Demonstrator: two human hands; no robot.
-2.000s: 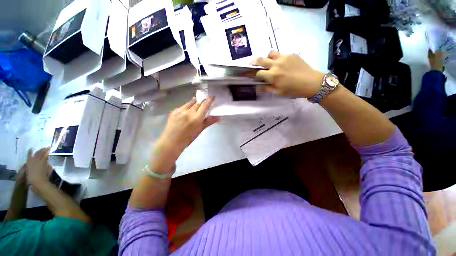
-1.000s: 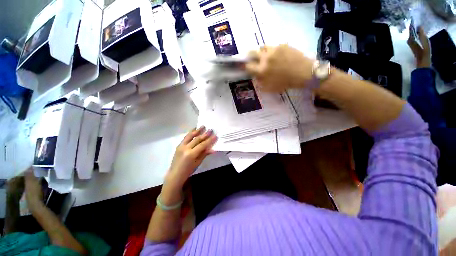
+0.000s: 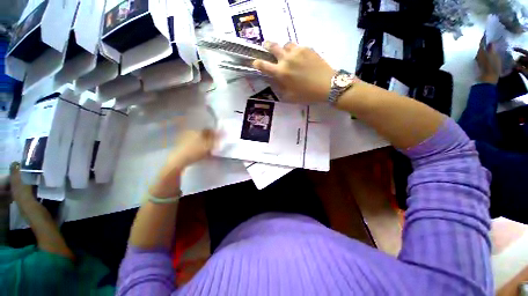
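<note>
My right hand [image 3: 298, 70], with a wristwatch, grips a thin bundle of flat box blanks [image 3: 234, 48], its layered edges facing left. Below it, a flat box blank [image 3: 283, 124] with a dark picture panel lies on other flat card near the table's front edge. My left hand [image 3: 194, 147] is blurred at the blank's left edge; whether it grips the card is unclear. Another printed flat blank [image 3: 275, 17] lies behind the bundle.
Erected cartons [image 3: 136, 34] are piled at back left, with more standing cartons [image 3: 49, 139] below them. Black inner trays [image 3: 405, 52] are stacked at right on the white table [image 3: 147, 136]. A worker's hand [image 3: 489, 60] is at right; another worker's arm [image 3: 37, 217] is at left.
The bundle in my right hand now shows clearly, raised and tilted. The upper blank beneath has turned, and the stack there looks thinner. My left hand has moved left and blurred.
</note>
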